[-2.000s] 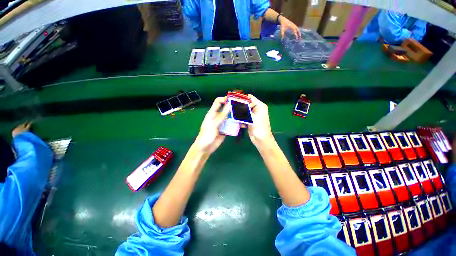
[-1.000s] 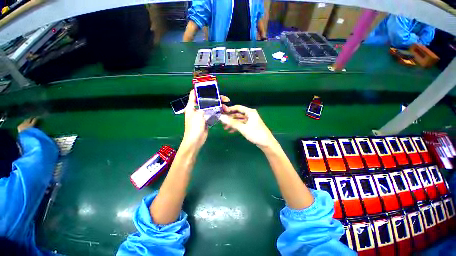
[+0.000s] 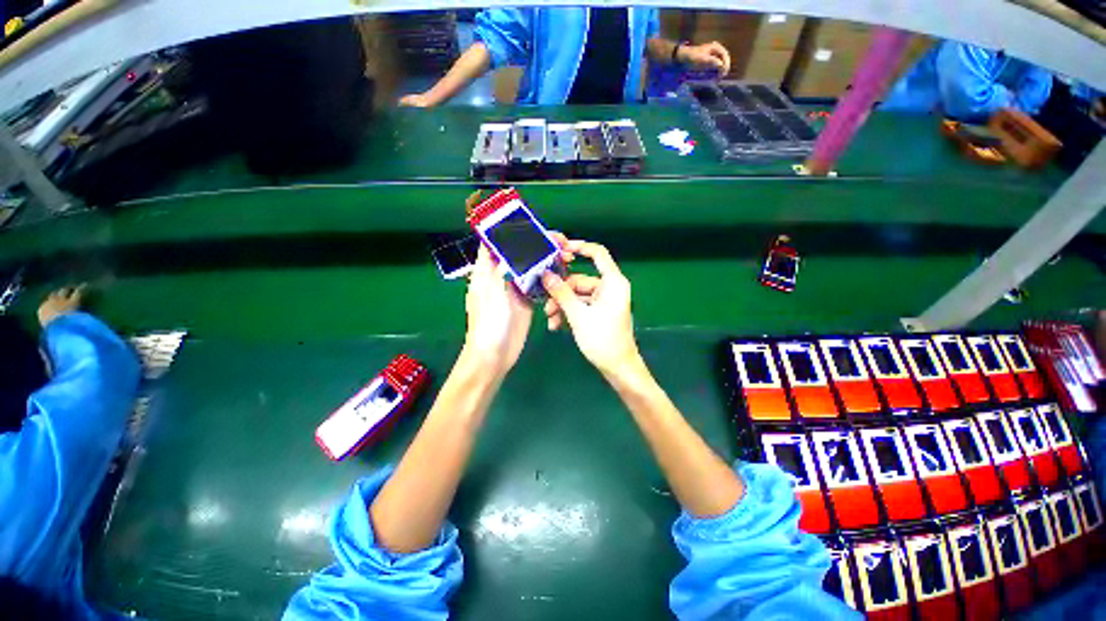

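Note:
A red phone housing (image 3: 495, 206) with a white-framed dark display module (image 3: 522, 240) on its face is held up over the belt, tilted, its red end at the top left. An orange flex cable (image 3: 474, 203) shows at that end. My left hand (image 3: 496, 303) holds it from below and the left side. My right hand (image 3: 592, 303) has thumb and fingers at its lower right corner. The fingertips behind it are hidden. A small stack of red housings (image 3: 371, 409) lies on the bench at centre-left.
Joined displays (image 3: 454, 254) lie on the belt behind my left hand. A housing with screen (image 3: 781, 265) lies right on the belt. A filled black tray (image 3: 904, 414) is at right. Grey parts (image 3: 558, 144) and a clear tray (image 3: 750, 119) stand across. Workers sit opposite and left.
The held housing has moved from the centre to the left and now tilts the other way. My right hand has shifted to its lower corner. The joined displays have moved right along the belt.

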